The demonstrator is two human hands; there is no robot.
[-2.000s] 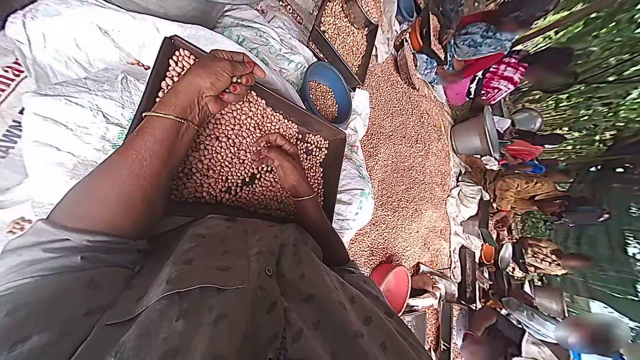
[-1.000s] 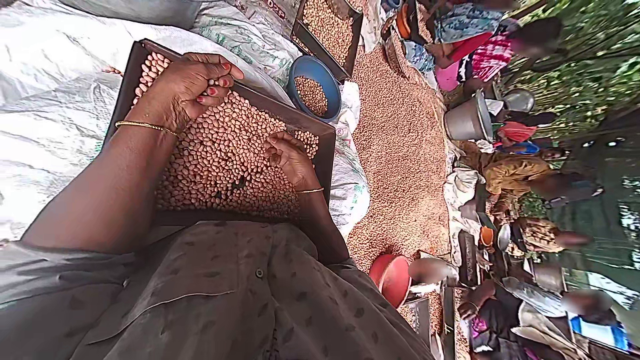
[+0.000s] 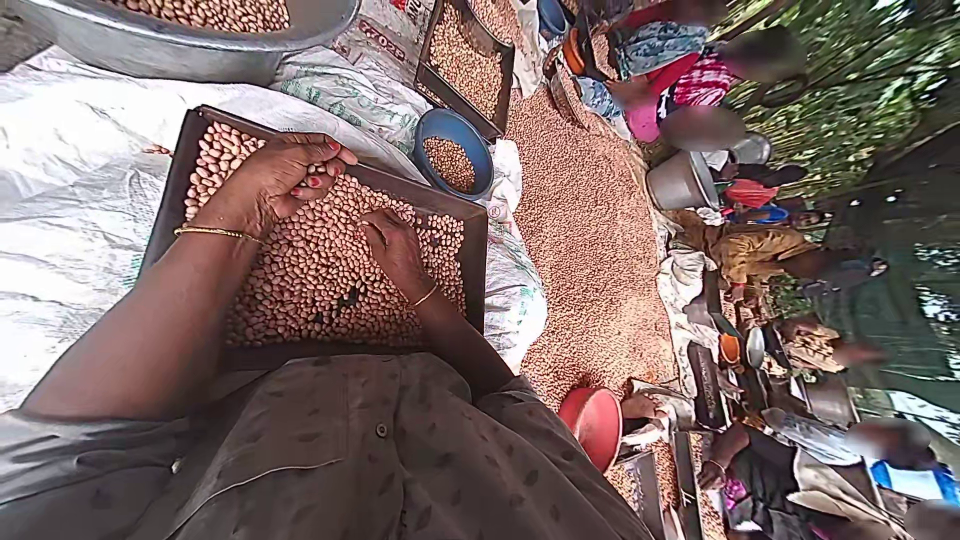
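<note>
A dark rectangular tray [image 3: 474,259] of shelled peanuts [image 3: 300,277] rests against my lap. My left hand [image 3: 304,172], with red nails and a gold-coloured bangle, is above the tray's far part, its fingers curled around a few peanuts. To its right, my right hand [image 3: 394,244] reaches low into the tray with its fingertips at the peanuts. Whether it pinches any of them cannot be seen. A few dark bits [image 3: 349,297] lie among the peanuts near the tray's near side.
White woven sacks [image 3: 90,180] lie around the tray. A large metal basin [image 3: 202,56], a blue bowl [image 3: 421,142] and another dark tray [image 3: 457,101] hold nuts. Right of me spreads a large heap of nuts [image 3: 585,225], with a red bowl [image 3: 592,424]. Several people sit beyond it.
The view has shifted, bringing the metal basin more into sight. My left hand stays curled above the tray; my right hand remains at the peanuts with only small movement.
</note>
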